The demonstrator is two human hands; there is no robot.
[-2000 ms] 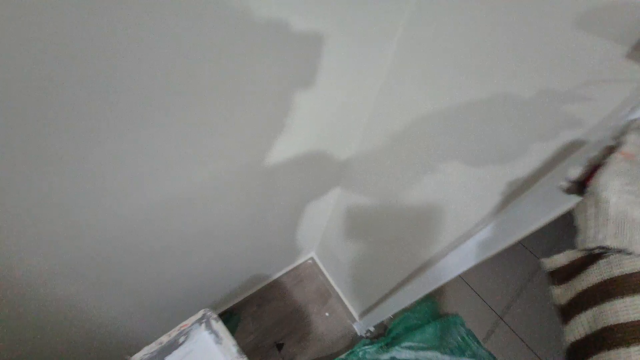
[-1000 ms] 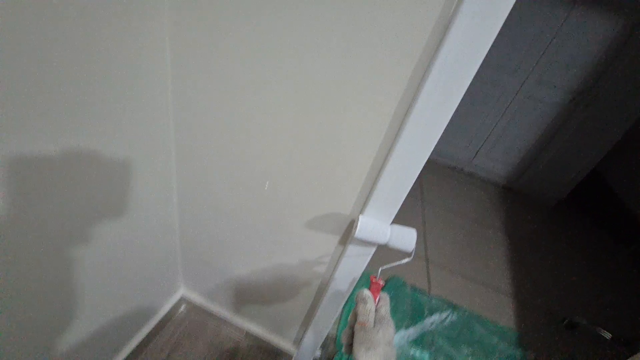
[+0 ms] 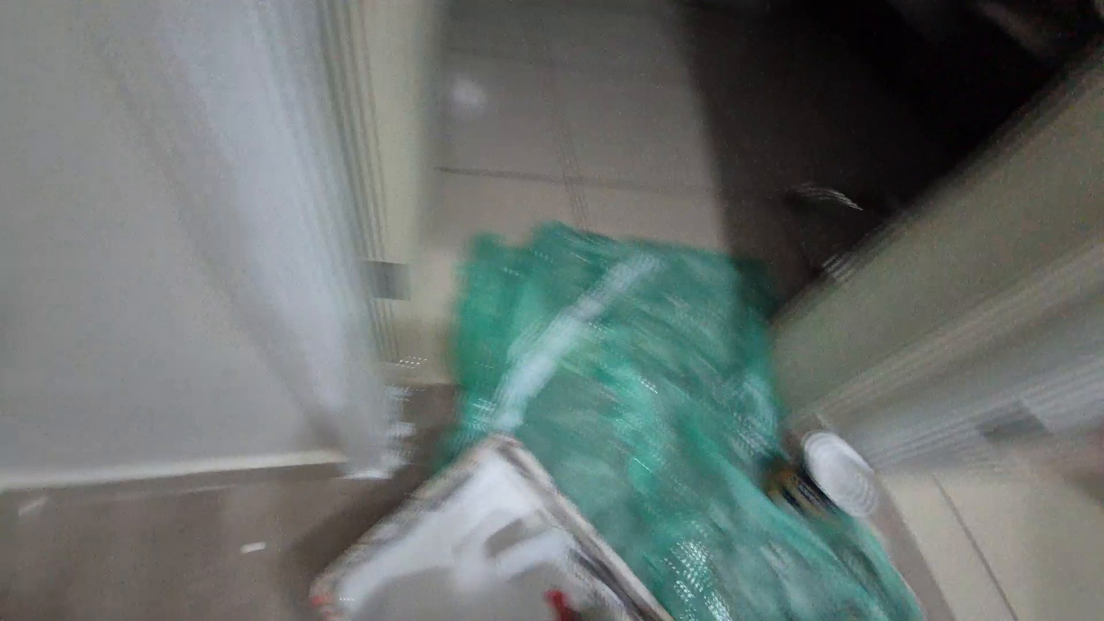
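The frame is strongly blurred, and neither of my hands can be made out in it. At the bottom centre is a paint tray (image 3: 414, 517) with white paint inside and a dirty rim. A small red part (image 3: 559, 604), perhaps the roller's handle, shows at its lower edge; the roller head cannot be told apart from the paint. Beneath and beyond the tray a green plastic sheet (image 3: 604, 388), streaked with white, lies crumpled on the floor.
A white door frame (image 3: 285, 259) rises at the left beside a pale wall (image 3: 129, 302). Light floor tiles (image 3: 517, 103) lie beyond the sheet. At the right, near another frame (image 3: 906, 345), is a round white lid or container top (image 3: 839, 473).
One second ago a hand held the red-handled paint roller against the white door frame; that hand is out of sight now. The view has swung down to the tray and the green sheet.
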